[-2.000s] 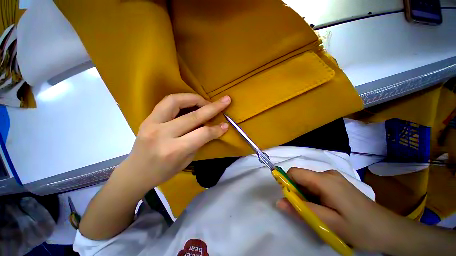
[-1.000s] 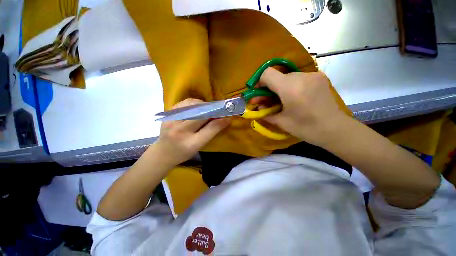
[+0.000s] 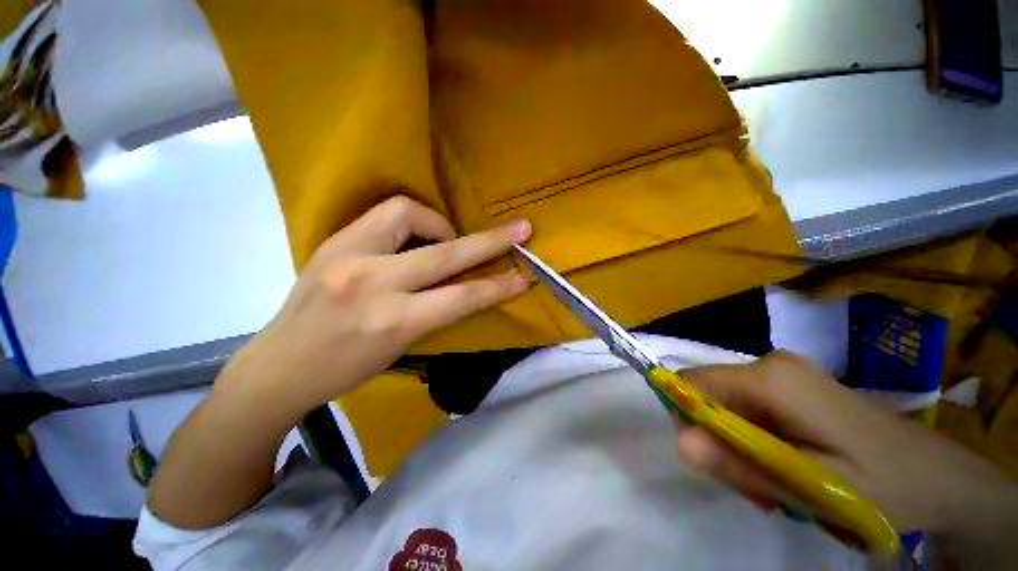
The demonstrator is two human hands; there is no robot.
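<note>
A mustard-yellow garment panel (image 3: 580,100) lies over the table edge in front of me. A folded yellow pocket flap (image 3: 659,212) lies across it below two dark seam lines. My left hand (image 3: 385,279) lies flat on the panel at the flap's left end, fingers slightly apart, pressing the cloth. My right hand (image 3: 781,429) holds the fabric shears (image 3: 608,329) by the yellow and green handles. The blades look closed, and their tip is between my left fingertips at the flap's left end. The right hand is slightly blurred.
A smartphone (image 3: 962,50) lies at the upper right of the white table (image 3: 145,262). Fanned cut pieces (image 3: 34,112) are at the upper left. Small scissors (image 3: 138,452) lie on a white surface at lower left. Yellow cloth and a blue item (image 3: 893,344) are at right below the table.
The shears were held across my left hand with blades at left; now they point up-left at the flap's end. My right hand has moved down and right. The flap is uncovered again.
</note>
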